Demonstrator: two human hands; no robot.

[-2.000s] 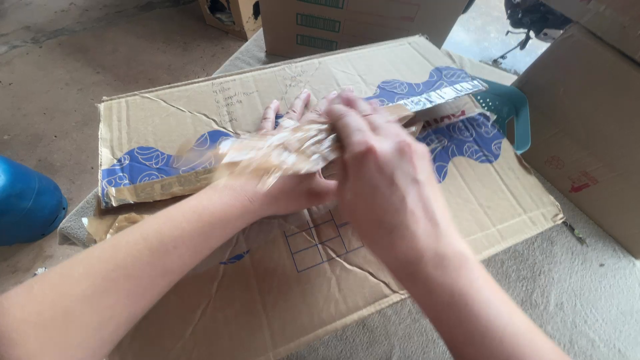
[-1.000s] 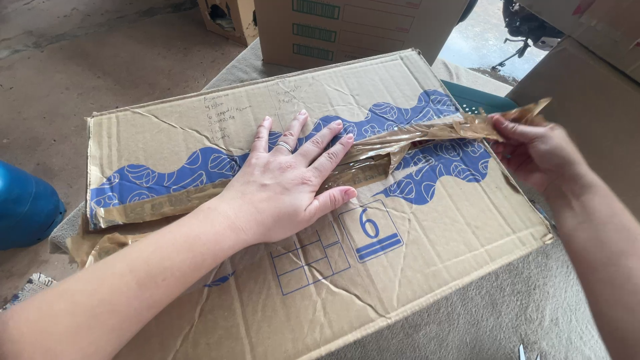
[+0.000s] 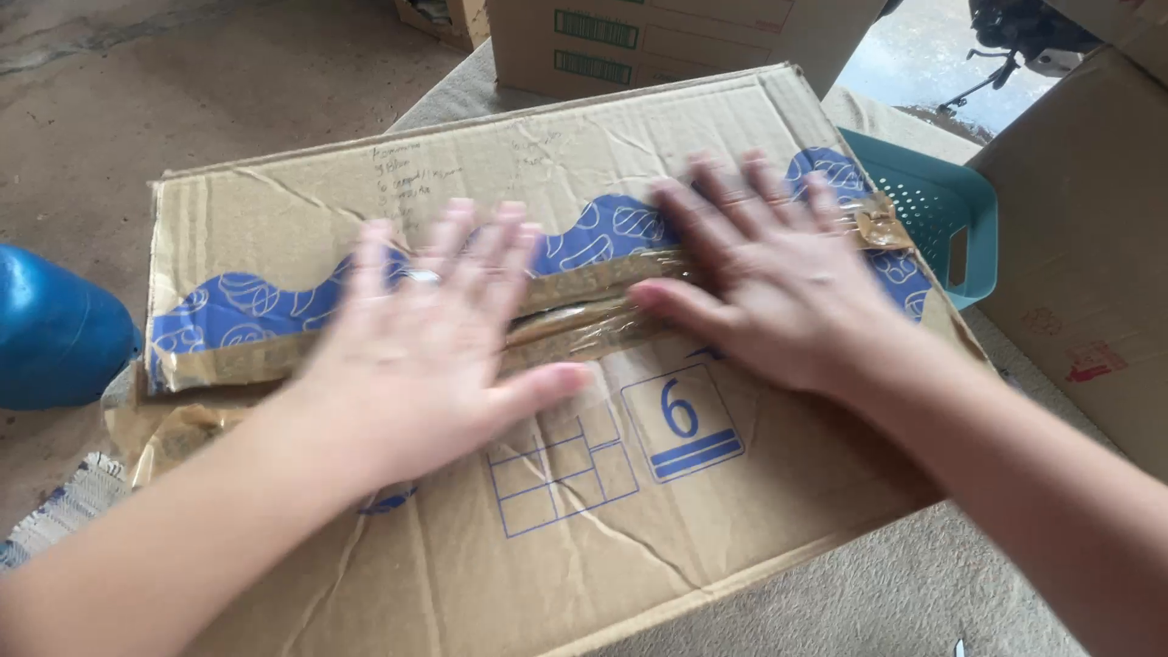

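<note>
A large creased cardboard box (image 3: 785,511) with blue printed patterns and handwriting fills the middle of the head view. Brown packing tape (image 3: 584,338) runs along the seam between its flaps, with a narrow dark gap showing near the centre. My left hand (image 3: 429,338), wearing a ring, is spread flat over the seam left of centre. Over the right part of the seam lies my right hand (image 3: 766,274), fingers apart and palm down. Both hands are blurred and hold nothing. Crumpled loose tape (image 3: 182,433) sticks out at the box's left edge.
A blue rounded container (image 3: 59,328) stands at the left. Behind the box's right edge is a teal perforated plastic basket (image 3: 972,219). Other cardboard boxes stand at the back (image 3: 684,46) and right (image 3: 1077,274). Grey fabric (image 3: 876,602) lies under the box.
My right hand has let go of the raised tape strip at the right and moved left onto the box. The strip now lies along the seam. My left hand has shifted left.
</note>
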